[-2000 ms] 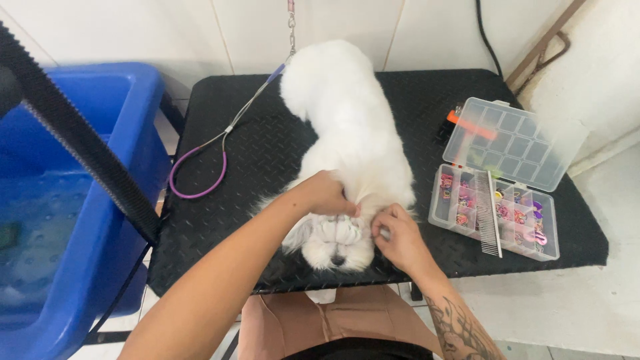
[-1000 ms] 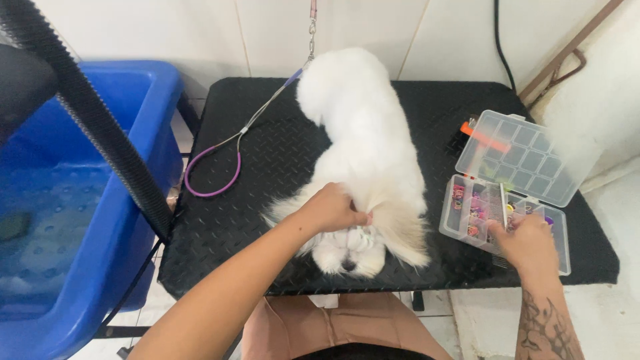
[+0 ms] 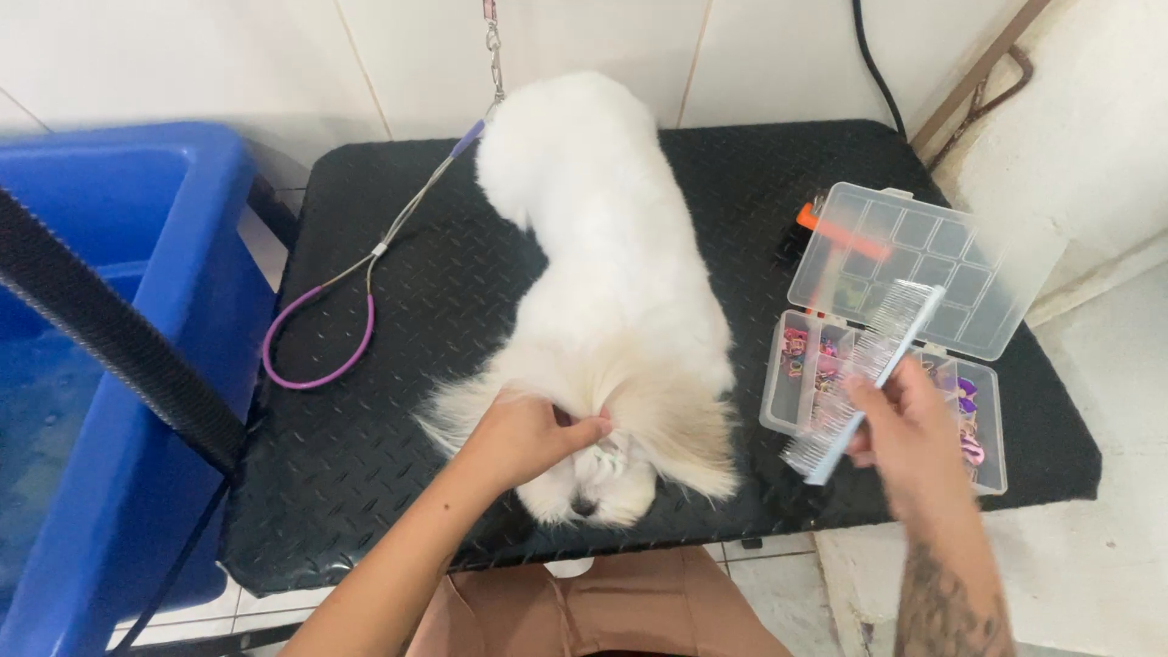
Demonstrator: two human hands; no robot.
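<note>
A white long-eared dog lies on a black grooming table, its head toward me. My left hand pinches the hair on top of its head between thumb and fingers. A metal grooming comb is in my right hand, held tilted over a clear plastic compartment box. Small colored bows and elastic bands lie in the box's compartments, partly hidden by the comb and hand. Light strips or bands show on the dog's face, just below my left fingertips.
A grooming loop with a purple sleeve lies left of the dog. The box's open lid partly covers an orange-handled tool. At the left stand a blue tub holding water and a black ribbed post. A chain hangs behind the dog.
My right hand has moved from the dog's head to the box and now holds the comb, which lay on the box two seconds ago. My left hand remains at the head hair.
</note>
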